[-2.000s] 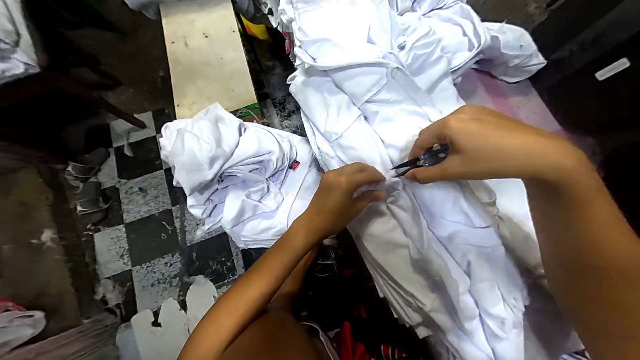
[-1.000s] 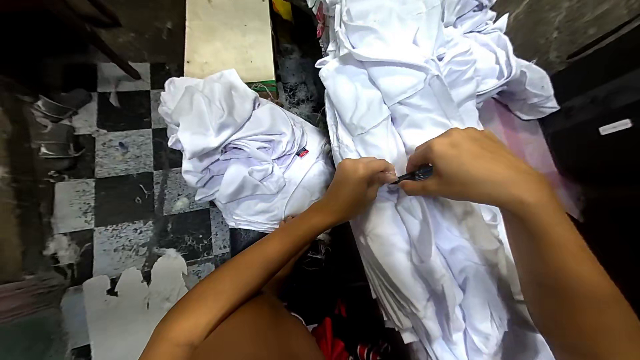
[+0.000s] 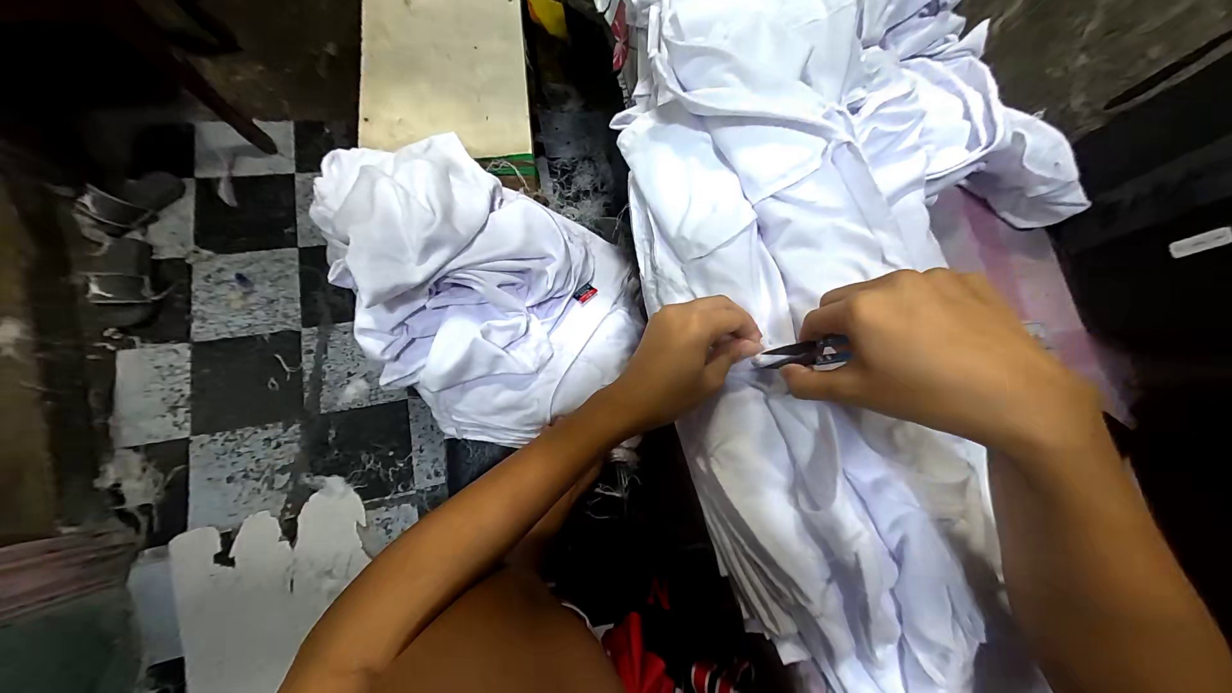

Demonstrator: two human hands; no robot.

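A long pile of white cloth garments lies in front of me. My left hand pinches a bit of the white fabric between thumb and fingers. From the right, my right hand holds small dark thread snips, whose blades point left and reach the pinched cloth close to my left fingertips. Whether the blades touch the fabric or a thread I cannot tell. A second heap of white cloth with a small red and black label sits to the left, beside my left forearm.
A pale board stands beyond the left heap. Black and white floor tiles bear lint and thread scraps. Dark sandals lie at far left, and a scalloped whitish piece at lower left. Pink cloth shows under the pile.
Both hands stay together at the cloth pile, with the snips still in my right hand. The snips' blades show more plainly now than one second ago.
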